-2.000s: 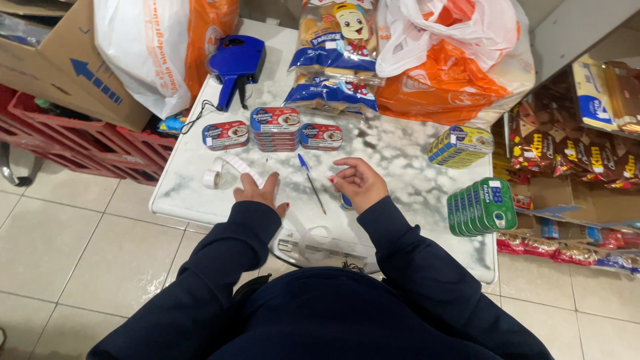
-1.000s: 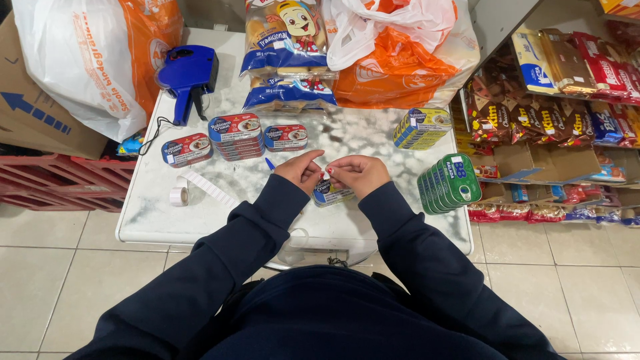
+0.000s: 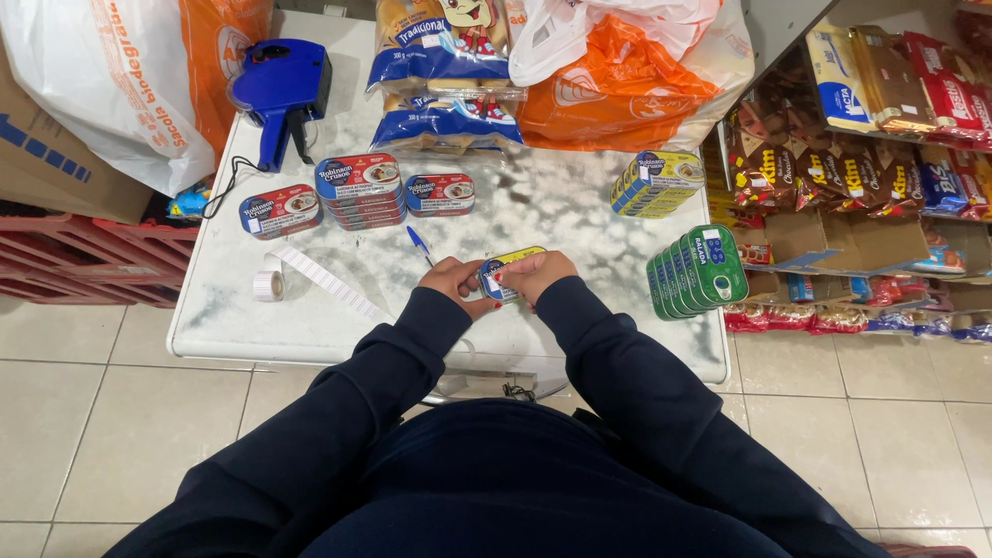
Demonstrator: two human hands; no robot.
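Both hands meet at a blue-and-yellow sardine tin (image 3: 496, 284) near the front of the white table. My left hand (image 3: 456, 285) grips its left side, while the fingertips of my right hand (image 3: 541, 276) press on its top face, hiding part of it. Beyond the left hand lies a blue pen (image 3: 419, 242). A roll of price labels (image 3: 268, 285) sits farther left, its strip (image 3: 329, 282) unrolled toward my left sleeve. Red sardine tins (image 3: 360, 190) are stacked behind, with a single red tin (image 3: 280, 211) on their left and another red tin (image 3: 440, 194) on their right.
A blue price-label gun (image 3: 283, 97) rests at the back left. Bread bags (image 3: 446, 120) and plastic shopping bags (image 3: 620, 93) line the rear. Yellow tins (image 3: 657, 184) and green tins (image 3: 697, 273) stand at the right. Red crates (image 3: 85, 256) adjoin the left edge; snack shelves (image 3: 852, 240) are at right.
My left hand has left the label strip and come to the tin beside my right hand. The fingertips, close together above the tin a second ago, are now on it.
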